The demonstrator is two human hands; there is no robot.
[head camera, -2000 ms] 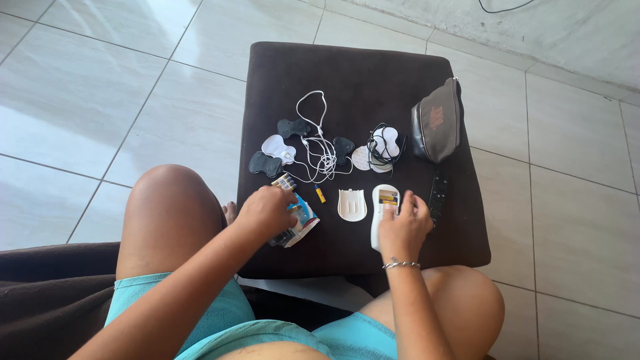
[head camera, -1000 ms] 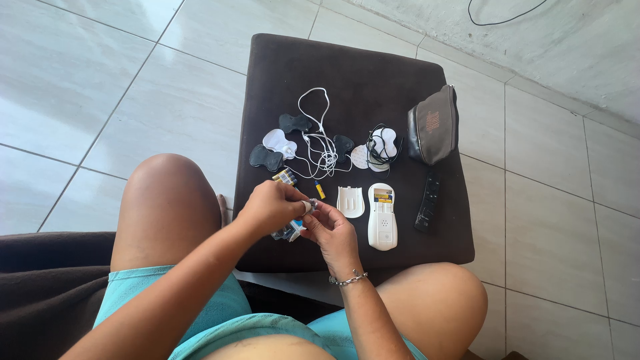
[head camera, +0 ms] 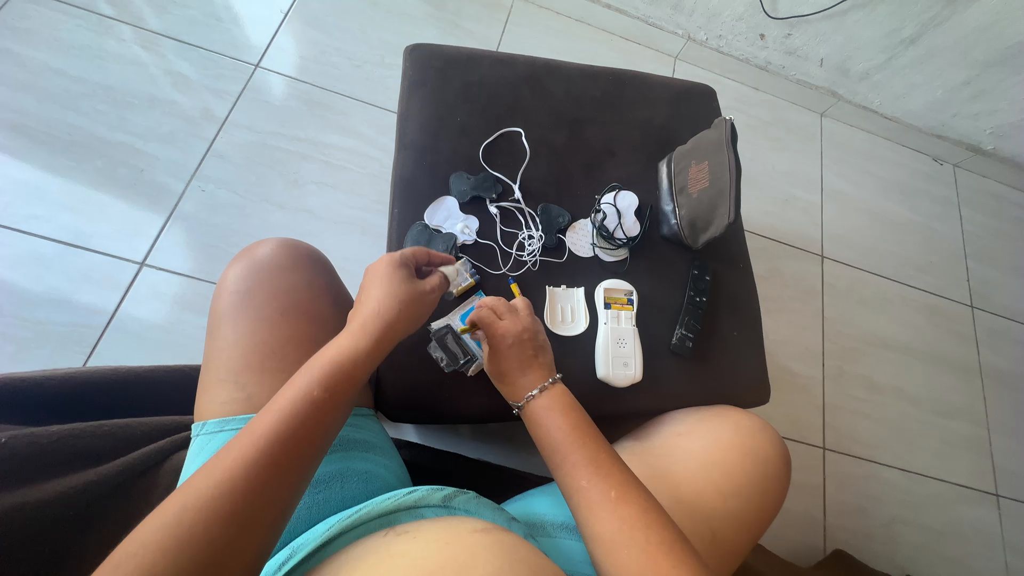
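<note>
My left hand [head camera: 404, 290] pinches a small clear packet of batteries [head camera: 463, 278] at the left side of the dark ottoman. Close to its right, my right hand [head camera: 512, 340] holds a yellow battery [head camera: 468, 329] between its fingertips, above a blue and white package [head camera: 470, 310] and a dark item in clear plastic [head camera: 450, 349]. Another yellow battery [head camera: 514, 286] lies just beyond my right hand. A white battery cover [head camera: 566, 310] rests beside a white handheld device [head camera: 619, 344], whose compartment is uncovered and has yellow batteries [head camera: 618, 302] in its upper part.
White cables [head camera: 520, 236] with black and white electrode pads [head camera: 452, 219] lie tangled beyond my hands. A black cable [head camera: 616, 228] is bundled with white pads farther right. A black remote control [head camera: 691, 310] and a grey zip pouch [head camera: 700, 184] are near the right edge of the ottoman [head camera: 560, 96].
My right hand has moved from the white device over to the packages at the left. My two hands, together one second ago, are now apart, and a battery shows in the right fingers.
</note>
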